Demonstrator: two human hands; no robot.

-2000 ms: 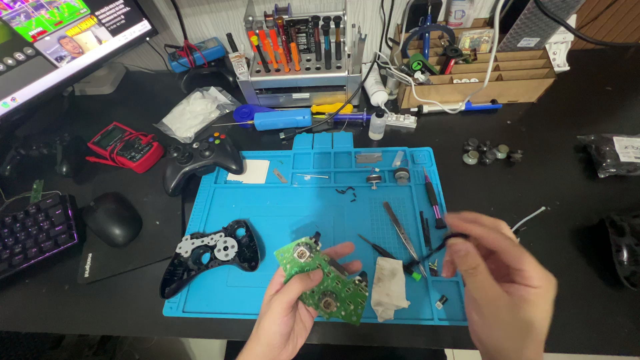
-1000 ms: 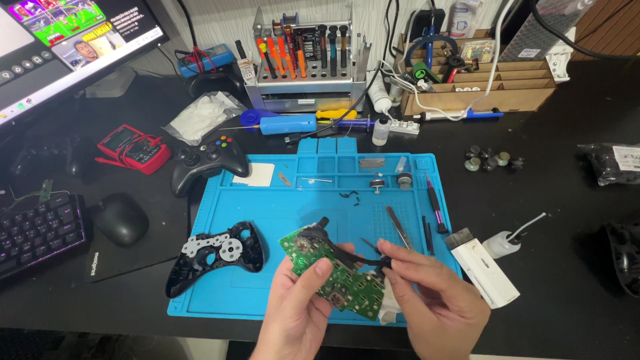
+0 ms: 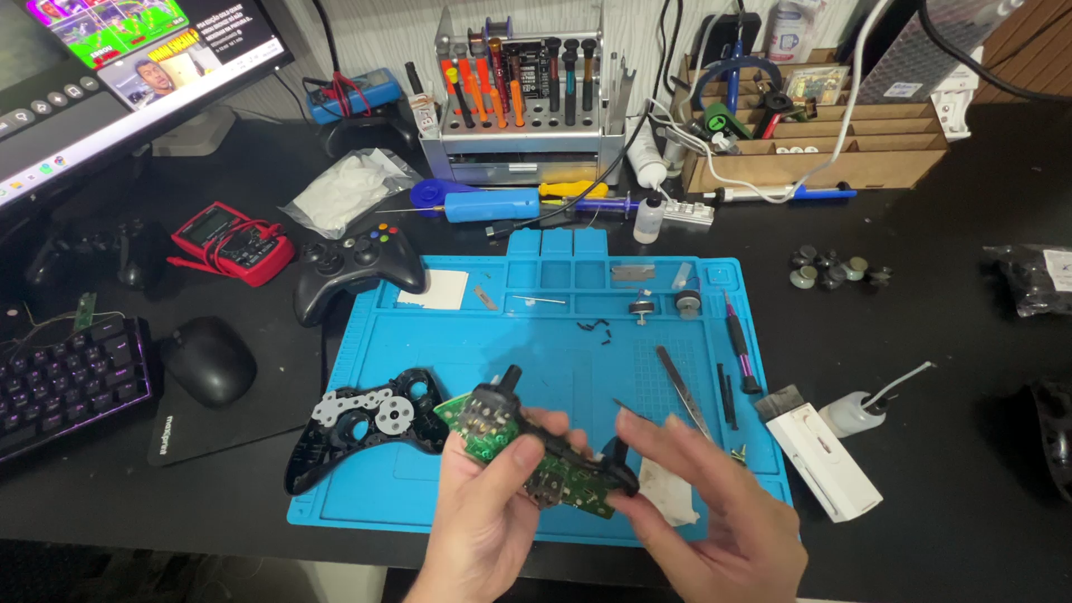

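My left hand (image 3: 494, 486) grips a green game controller circuit board (image 3: 578, 486) above the blue silicone work mat (image 3: 377, 502). A black plastic trigger and bumper part (image 3: 569, 452) lies along the board's upper edge. My right hand (image 3: 712, 511) has its fingers at the right end of this part and the board's corner; whether it grips them is hard to tell. Left of the board sits an opened black controller shell (image 3: 356, 431) with grey rubber button pads. Metal tweezers (image 3: 680, 389) and a whitish cloth (image 3: 668, 494) lie near my right hand.
A whole controller (image 3: 360, 264) rests at the mat's upper left. Small black screws (image 3: 596, 328), two vibration motors (image 3: 688, 303) and a screwdriver (image 3: 739, 343) are on the mat. A white-handled brush (image 3: 825, 461) and a bottle (image 3: 854, 413) stand right. Behind is a screwdriver rack (image 3: 523, 126).
Two seconds ago my right hand was away from the board with a dark part in its fingers. It has come left to the board, where the black part now lies along the edge.
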